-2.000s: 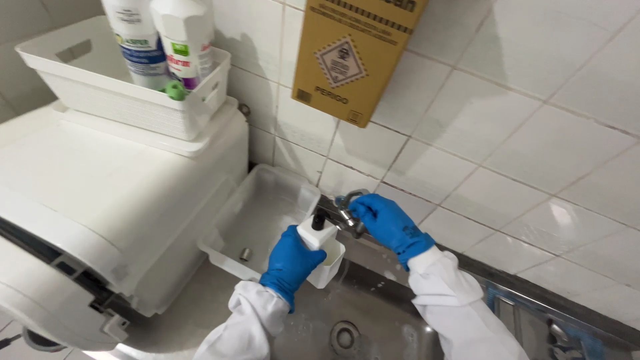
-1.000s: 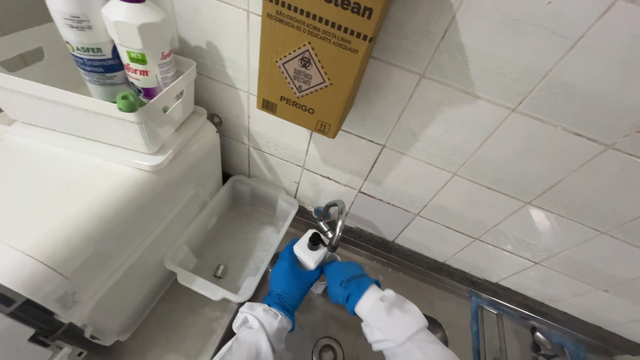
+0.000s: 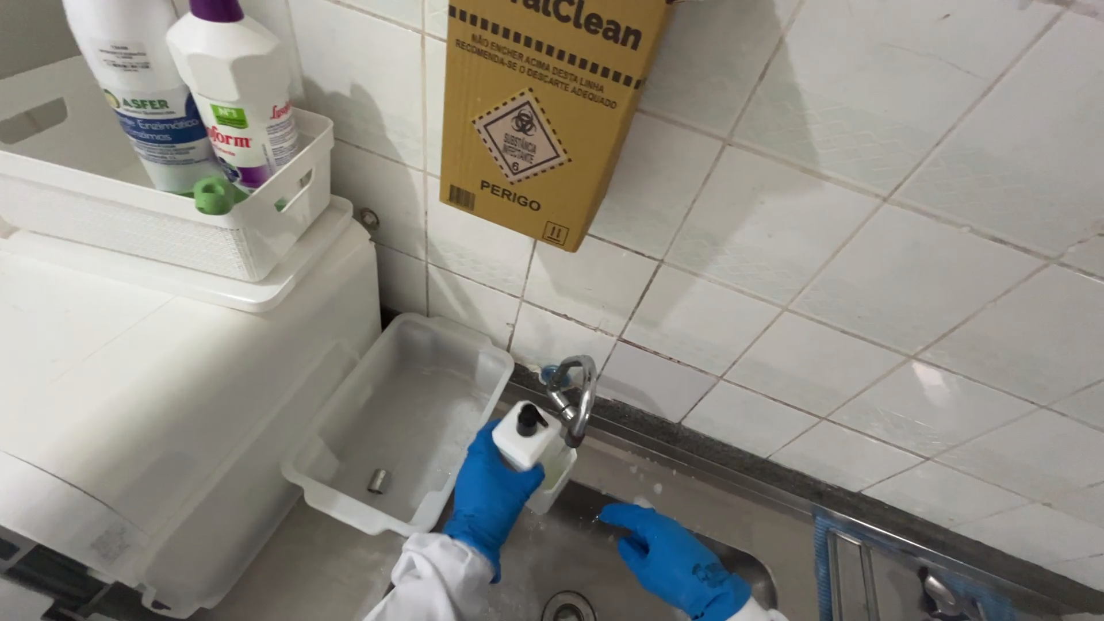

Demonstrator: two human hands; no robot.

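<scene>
My left hand [image 3: 493, 492], in a blue glove, is closed around a white plastic container with a black cap [image 3: 524, 431], just left of the chrome faucet [image 3: 583, 401]. A pale, translucent part shows behind and below the container, close under the spout; how the two join is hidden. My right hand [image 3: 668, 552], also gloved in blue, is held over the steel sink [image 3: 552, 552], fingers slightly apart and nothing in them.
A translucent plastic tray [image 3: 397, 405] holding a small metal cylinder [image 3: 378, 480] lies left of the sink. Farther left, a white appliance [image 3: 164, 362] carries a white basket [image 3: 172, 224] of bottles. A yellow cardboard box [image 3: 535, 112] hangs on the tiles; metal tools [image 3: 862, 569] lie at right.
My right hand went from the faucet to beside the container, and is now lower right over the sink, away from both. My left hand still holds the white container.
</scene>
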